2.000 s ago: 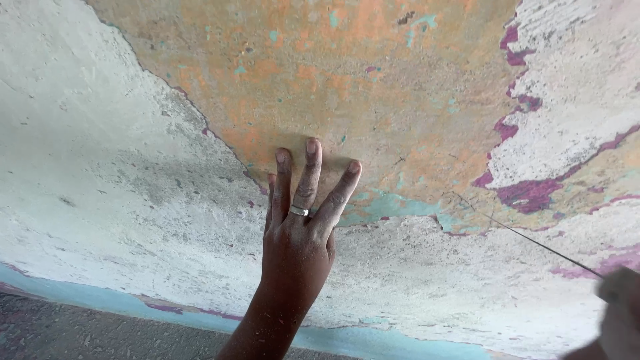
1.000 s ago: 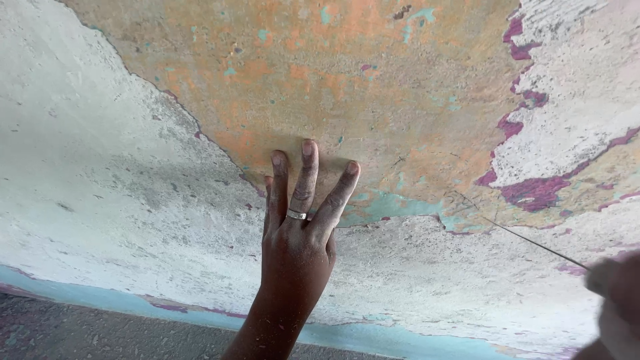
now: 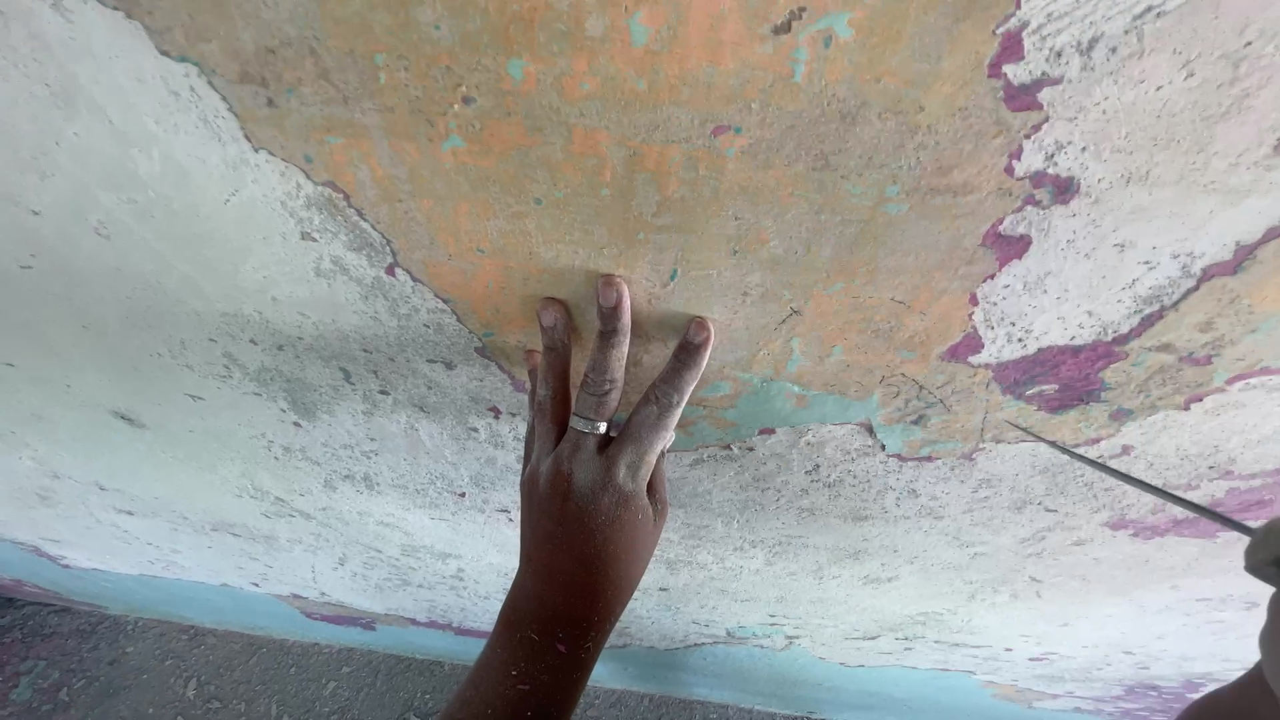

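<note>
My left hand (image 3: 600, 470), dusty and with a silver ring (image 3: 588, 425) on one finger, rests its spread fingertips on an orange-tan part of the wall (image 3: 640, 200) where paint has peeled. It holds nothing. At the right edge, my right hand (image 3: 1265, 600) is partly cut off and closed on a thin tool seen edge-on, perhaps a scraper blade (image 3: 1140, 485). The tool's tip points left at the lower border of the tan area, near thin scratches; whether it touches the wall I cannot tell.
Rough whitish paint (image 3: 250, 420) surrounds the tan area on the left and below, with ragged purple patches (image 3: 1060, 375) at the right. A light blue band (image 3: 400, 625) runs along the wall's base, above a grey floor (image 3: 200, 665) strewn with flakes.
</note>
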